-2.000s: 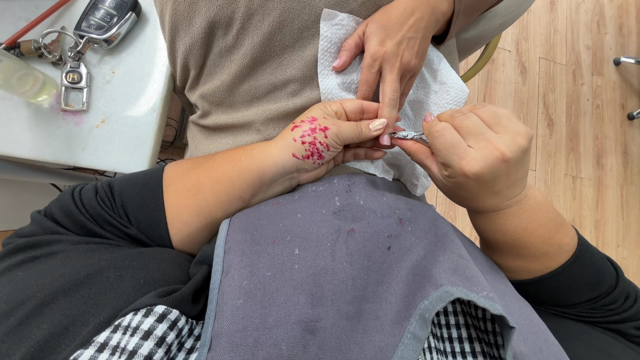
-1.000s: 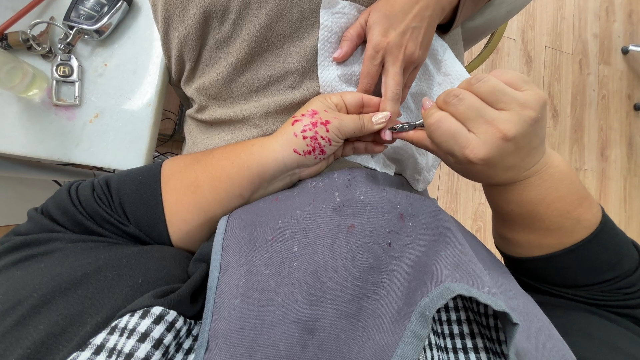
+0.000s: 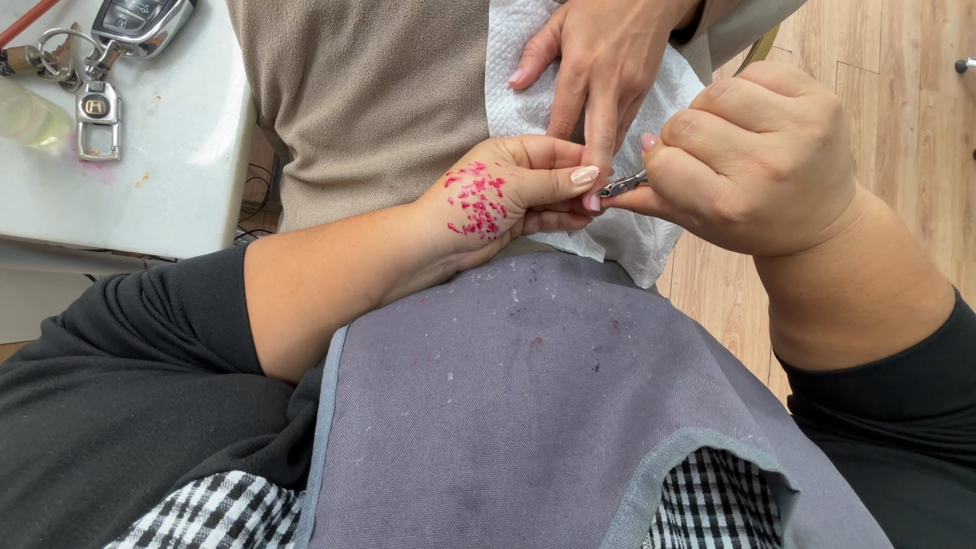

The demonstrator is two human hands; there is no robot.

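Note:
My left hand (image 3: 503,191), smeared with red marks near the thumb, grips a fingertip of another person's hand (image 3: 610,61) between thumb and fingers. Metal cuticle nippers (image 3: 625,184) are in my right hand (image 3: 755,164), which is closed around their handles; the handles are mostly hidden. The nippers' jaws are at the edge of the held finger's nail (image 3: 595,202). Beneath the other person's hand lies a white paper towel (image 3: 518,114), draped over a lap in beige cloth.
At the left, a white tabletop (image 3: 183,183) bears a car key fob (image 3: 141,23) with a metal keyring clip (image 3: 98,122), and a clear bottle (image 3: 30,118) with yellowish liquid. A grey apron (image 3: 488,412) covers my lap.
My right hand and forearm have shifted slightly, with the nippers tilted differently at the nail. My left hand keeps its hold on the finger.

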